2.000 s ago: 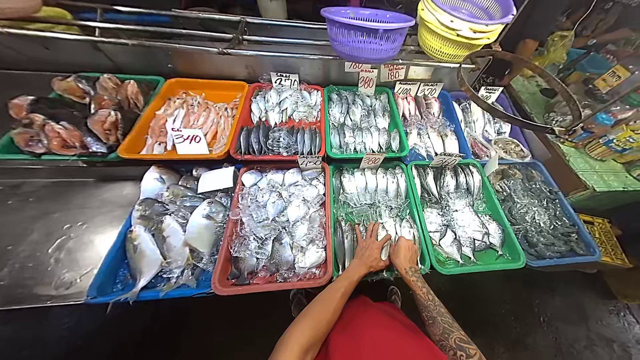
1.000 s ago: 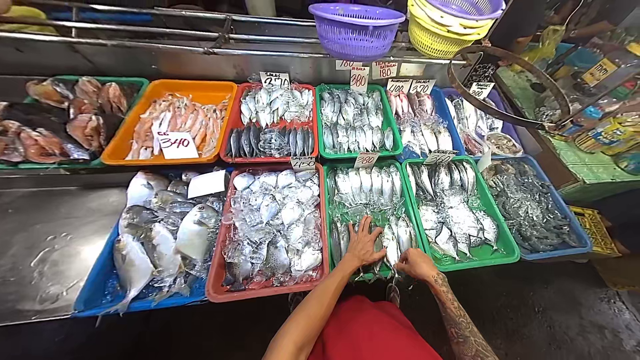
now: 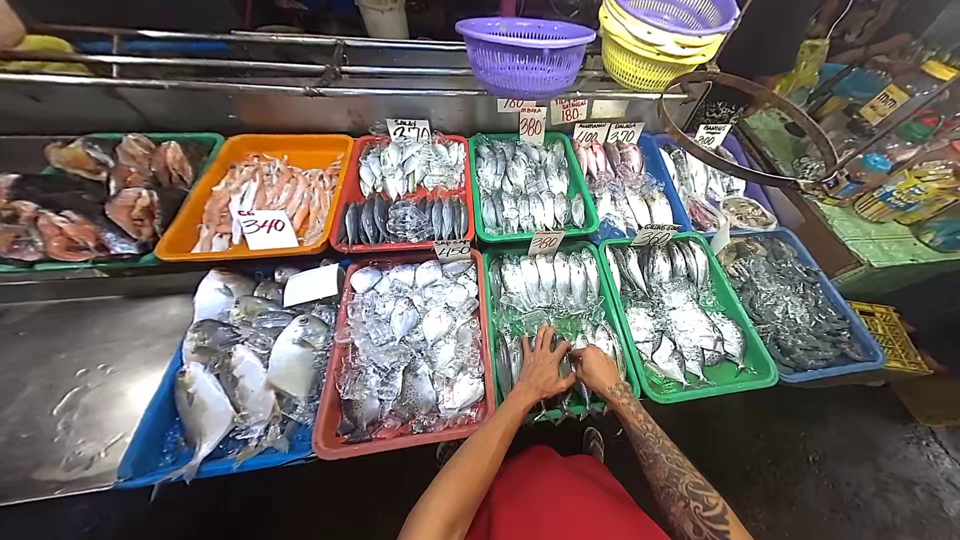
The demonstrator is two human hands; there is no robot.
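Both my hands are inside the front half of a green plastic tray point(image 3: 631, 375) of small silvery fish point(image 3: 555, 276). My left hand point(image 3: 543, 366) lies with fingers spread over fish in the lower row. Close at its right, my right hand point(image 3: 598, 369) has its fingers curled down at the fish there; what its fingertips hold is hidden. A row of fish lies side by side at the tray's back, with crushed ice in front of it. Fish tails stick out below my hands at the front rim. A price card point(image 3: 546, 242) stands at the back rim.
A red tray of iced fish point(image 3: 324, 420) is at the left, a second green tray point(image 3: 765, 375) at the right. Behind are an orange tray point(image 3: 169, 244) and several others. Purple point(image 3: 525, 56) and yellow baskets point(image 3: 652, 60) hang above, beside a rusty metal ring point(image 3: 821, 150).
My right hand has moved in from the tray's front right, closer to my left hand. One second ago, fish lay between them; the hands are now almost together.
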